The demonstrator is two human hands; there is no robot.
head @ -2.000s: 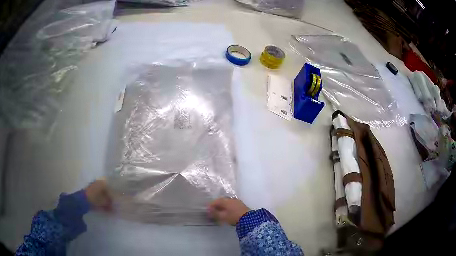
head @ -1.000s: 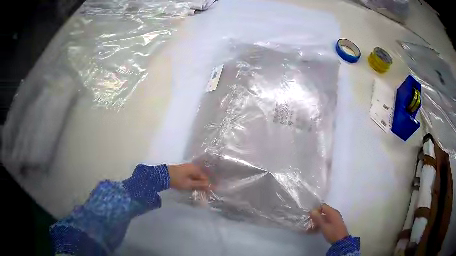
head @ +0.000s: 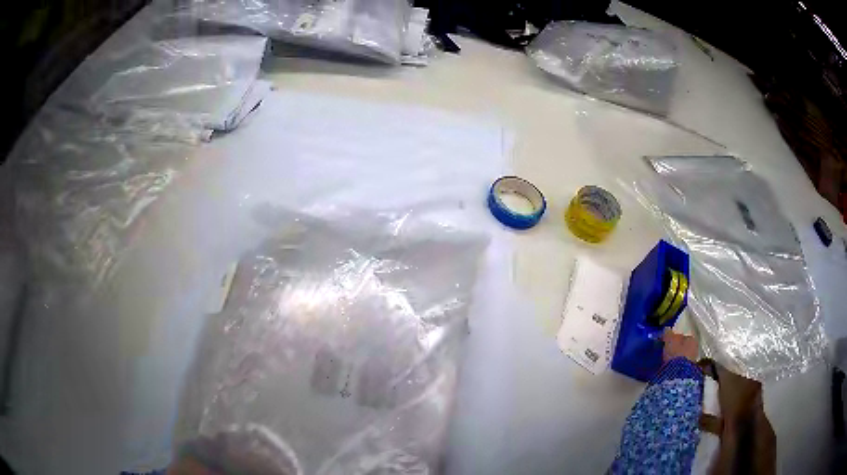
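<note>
A packed item in a shiny clear poly bag (head: 325, 343) lies flat in front of me, with a printed block on it and a white label at its left edge. White tissue paper (head: 371, 139) lies under it. My right hand (head: 681, 346) is at the front end of the blue tape dispenser (head: 641, 311); its fingers are partly hidden, so its grip is unclear. My left hand (head: 223, 456) is blurred and cut off by the bottom edge, at the near part of the bag.
A label sheet (head: 592, 315), a blue tape roll (head: 516, 202) and a yellow tape roll (head: 592, 214) lie beside the dispenser. Loose clear bags (head: 102, 176) are at left, a flat bagged piece (head: 743, 241) at right. A brown strapped item (head: 745, 427) is at lower right.
My right hand has left the bag's near edge and moved right to the dispenser. My left hand is now lower, partly out of view. The camera view has shifted.
</note>
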